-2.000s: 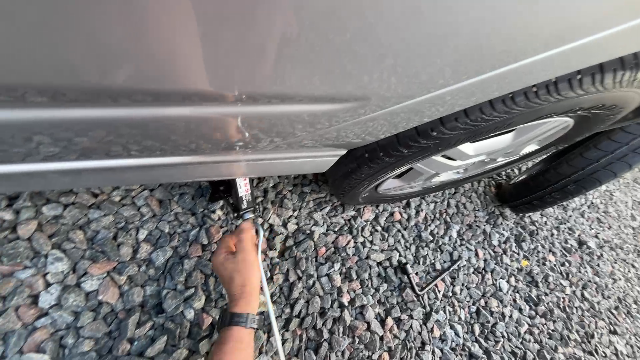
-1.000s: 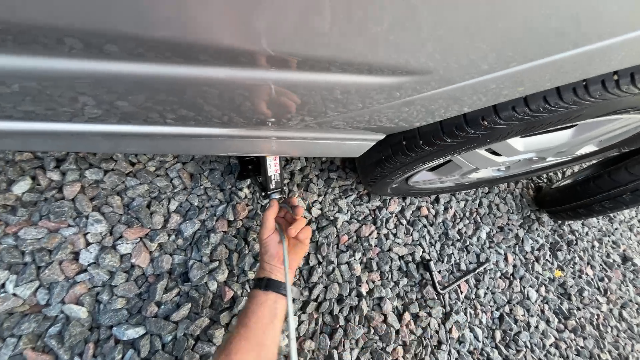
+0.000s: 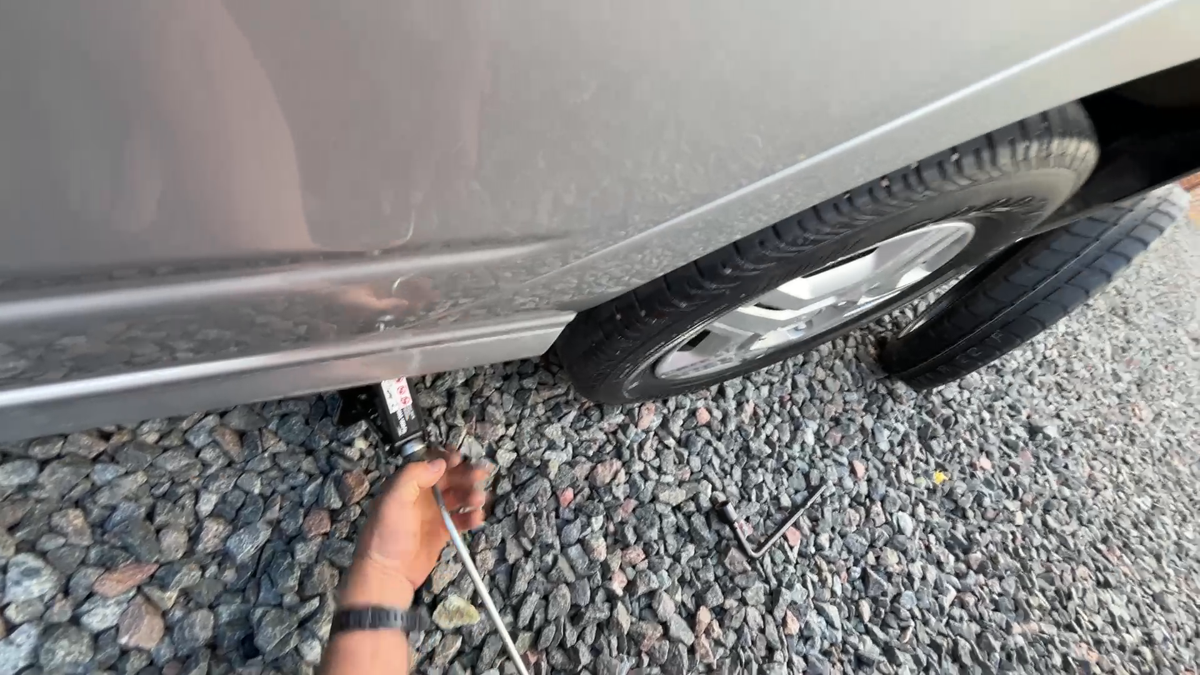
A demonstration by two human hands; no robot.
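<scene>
My left hand [image 3: 422,516], with a dark band on the wrist, is loosely curled around the upper end of a thin metal rod [image 3: 481,591]. Its thumb lies by the rod and its fingers, slightly blurred, are on the rod's right side. Just beyond the fingertips, the rod meets a black jack [image 3: 398,412] bearing a white and red label, partly hidden under the sill of a silver car [image 3: 469,349]. The rod's lower end runs out of the bottom of the view. My right hand is not in view.
A car wheel [image 3: 806,309] with an alloy rim stands right of the jack. Another tyre [image 3: 1022,291] rests on the gravel beyond it. A bent, dark lug wrench [image 3: 769,530] lies on the gravel [image 3: 637,600], right of my hand.
My left hand was closed near the jack end of the rod two seconds ago; its fingers are now looser and spread more to the right. The view has shifted and tilted.
</scene>
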